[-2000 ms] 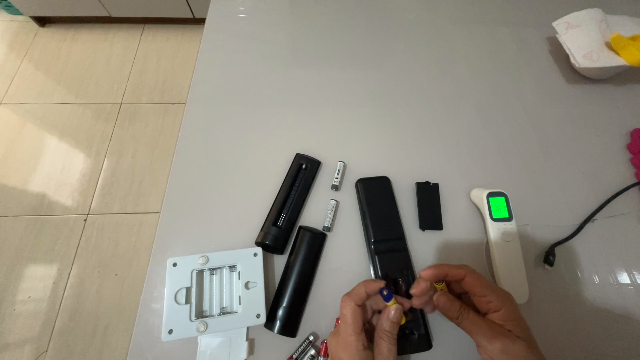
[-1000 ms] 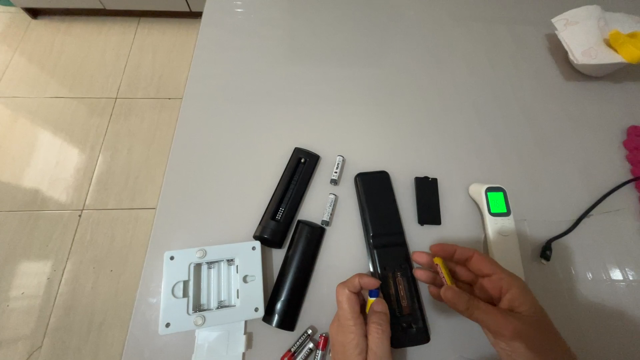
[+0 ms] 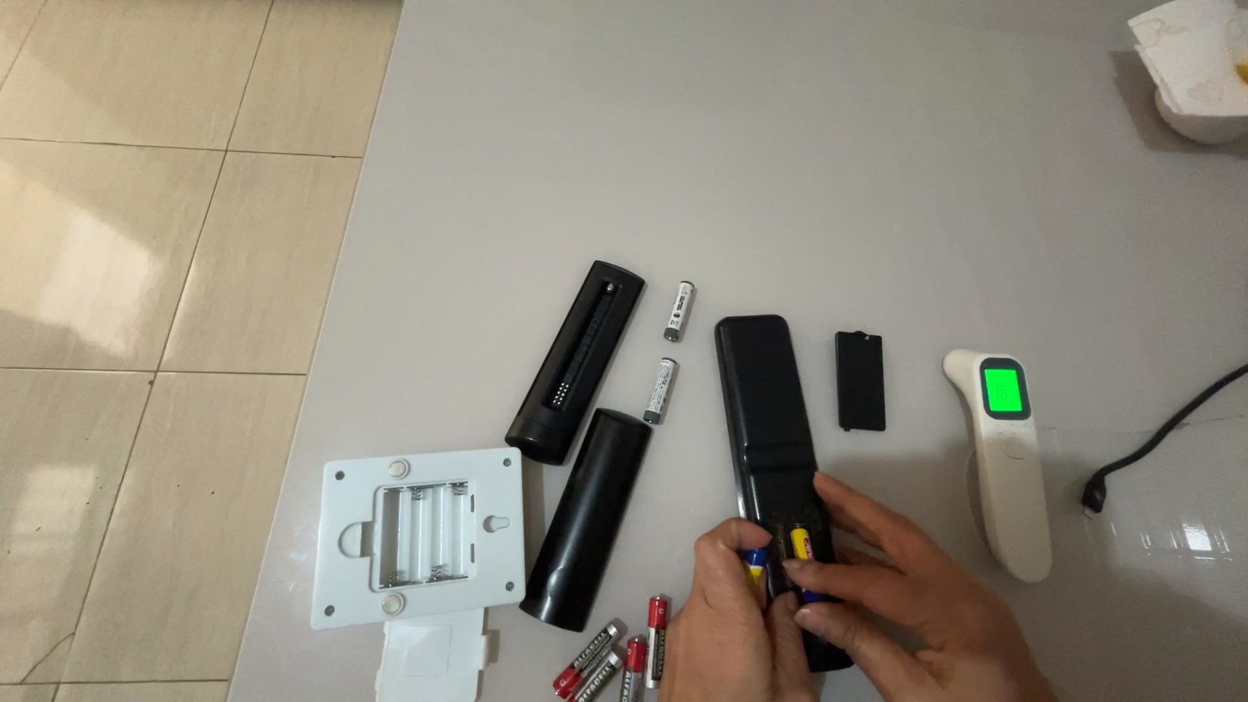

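A black remote control lies back side up, its battery compartment near the lower end. A yellow and blue battery is at that compartment, under the fingertips of my right hand, which also rests along the remote's right edge. My left hand pinches a second blue and yellow battery at the remote's left edge. The black battery cover lies apart, to the right of the remote. Fingers hide part of the compartment.
Left of the remote lie two silver-white batteries, a slim black remote body, a black cover and a white device with an open battery bay. Several red-ended batteries sit nearby. Rightward are an infrared thermometer, a cable and a bowl.
My right hand has moved left onto the remote, bringing its yellow battery to the compartment. My left hand still holds the other battery beside the remote.
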